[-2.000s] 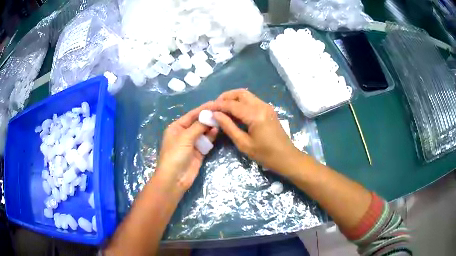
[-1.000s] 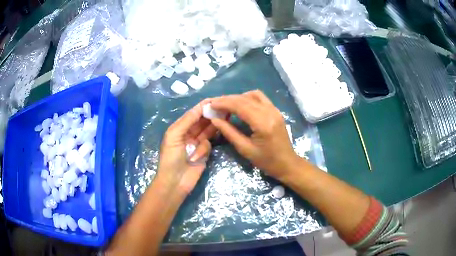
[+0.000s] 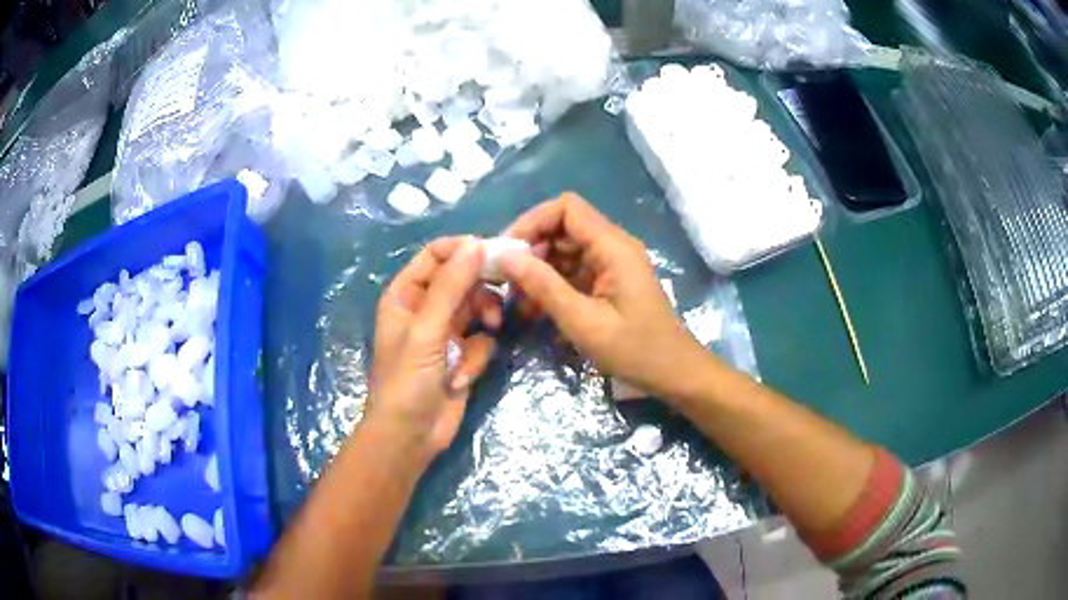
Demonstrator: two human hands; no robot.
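A small white plastic piece (image 3: 504, 257) is held between the fingertips of both hands above the clear plastic sheet (image 3: 550, 481). My left hand (image 3: 428, 328) grips its left end with thumb and index finger. A second white piece (image 3: 453, 353) shows partly in the curled lower fingers of my left hand. My right hand (image 3: 609, 299) pinches the right end with thumb and fingers. The fingers hide much of both pieces. A small white round part (image 3: 644, 440) lies on the sheet near my right wrist.
A blue bin (image 3: 242, 387) with white capsules stands at left. A bag of loose shells (image 3: 433, 70) lies beyond my hands. A clear tub (image 3: 755, 260) heaped with white parts, a thin stick (image 3: 843, 311), a phone (image 3: 846, 141) and clear ribbed trays (image 3: 1007, 223) are at right.
My fingertips have closed around the white piece from both sides, covering more of it. The second piece sits deeper in my left fingers than two seconds ago. The view has shifted slightly.
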